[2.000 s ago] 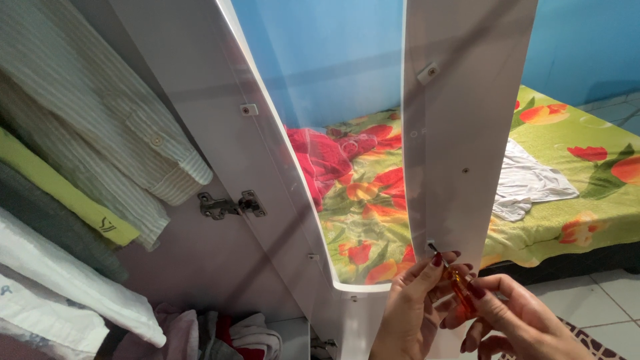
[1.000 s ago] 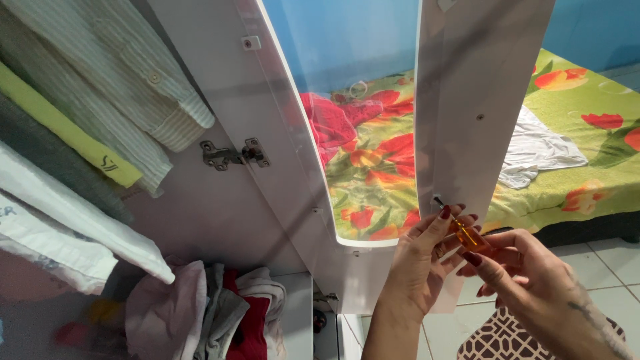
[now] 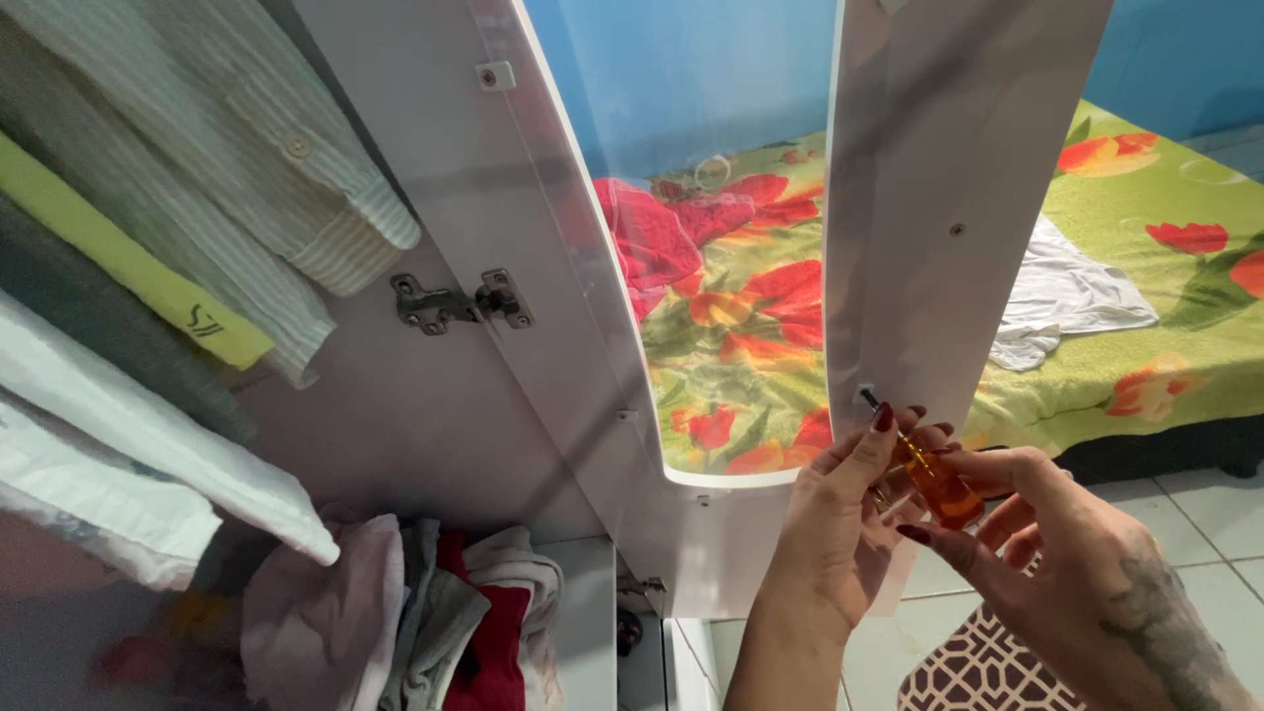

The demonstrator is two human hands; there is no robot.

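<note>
My right hand (image 3: 1047, 533) grips the translucent orange handle of a screwdriver (image 3: 943, 489). The fingers of my left hand (image 3: 854, 504) close around its shaft near the tip. That tip meets a small clip (image 3: 865, 393) on the inner face of a white wardrobe door (image 3: 918, 286), right of its clear curved panel (image 3: 731, 296). Other small clips (image 3: 496, 76) line the panel's left edge. A bare screw head (image 3: 957, 230) sits higher on the door. A metal hinge (image 3: 462, 301) joins the door to the wardrobe side.
Shirts (image 3: 296, 148) hang at the left above folded clothes (image 3: 326, 612) on a shelf. Beyond the door stands a bed with a green floral cover (image 3: 1136, 375), a white garment (image 3: 1076, 286) lying on it. Pale floor tiles (image 3: 1185, 513) and a patterned fabric (image 3: 978, 662) show at the lower right.
Both hands stay on the screwdriver at the lower clip. My right hand's fingers have shifted on the handle. The view has moved somewhat since the oldest frame.
</note>
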